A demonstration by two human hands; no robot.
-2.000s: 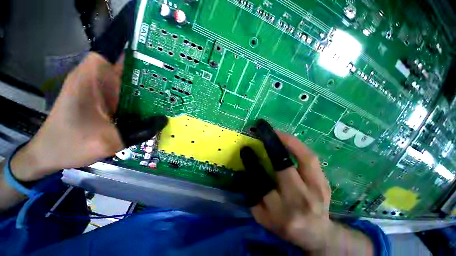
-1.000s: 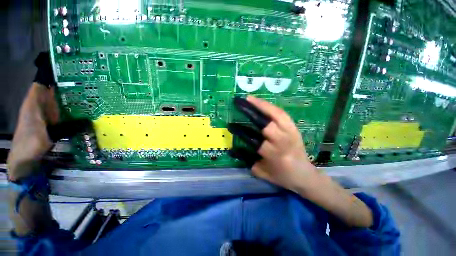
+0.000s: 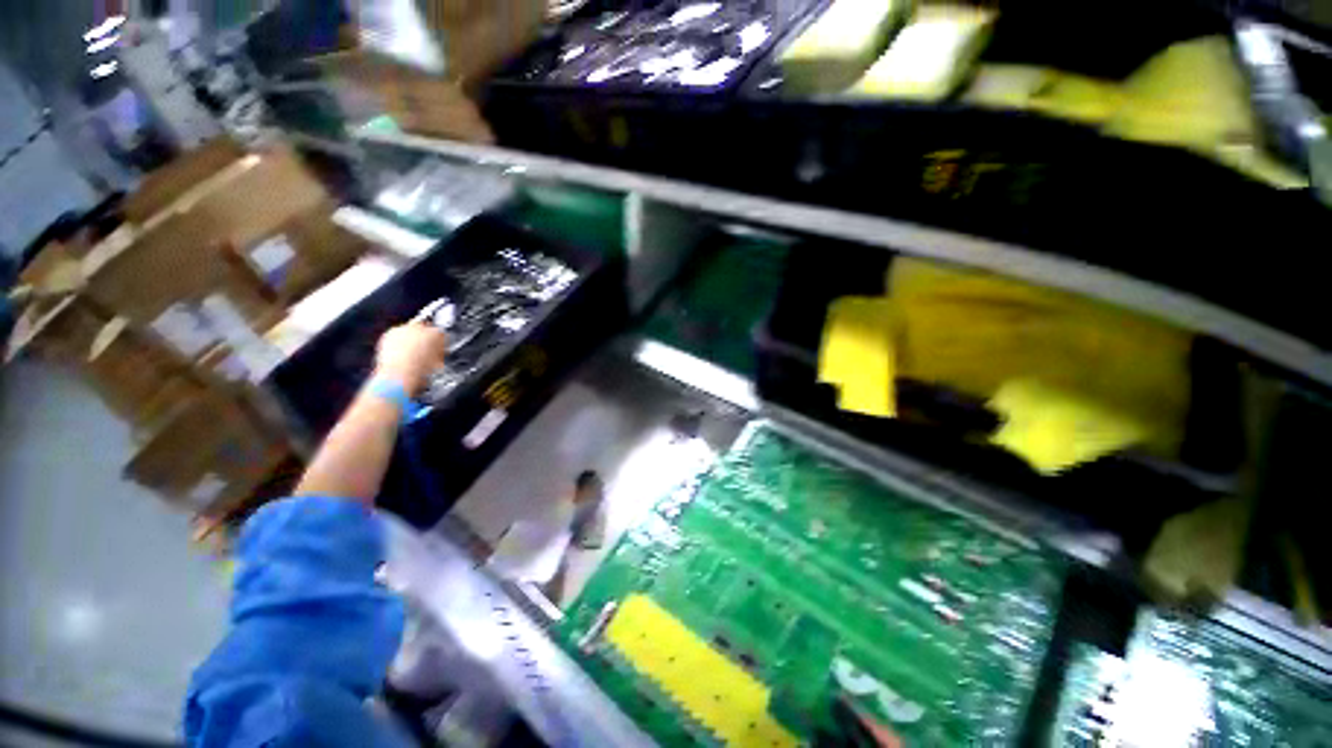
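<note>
My left hand is small and blurred at the near left edge of a black bin with shiny silvery-dark parts. Its fingers point into the bin; whether they grip a part cannot be told. A blue band is on the wrist. A green circuit board lies at the lower middle, with a yellow strip flat near its lower left edge. My right hand is mostly cut off by the bottom edge; only a dark-covered finger and a bit of skin show over the board.
Yellow pieces fill a black bin on the shelf at the right. Above stand more black bins with shiny parts and yellow pieces, one with yellow lettering. Cardboard boxes stand at the left. Another board lies at the lower right. A metal rail runs below.
The view has swung up and left to the shelves. My left hand has left the board's left edge and moved to the bin of shiny parts. My right hand is now mostly out of the picture.
</note>
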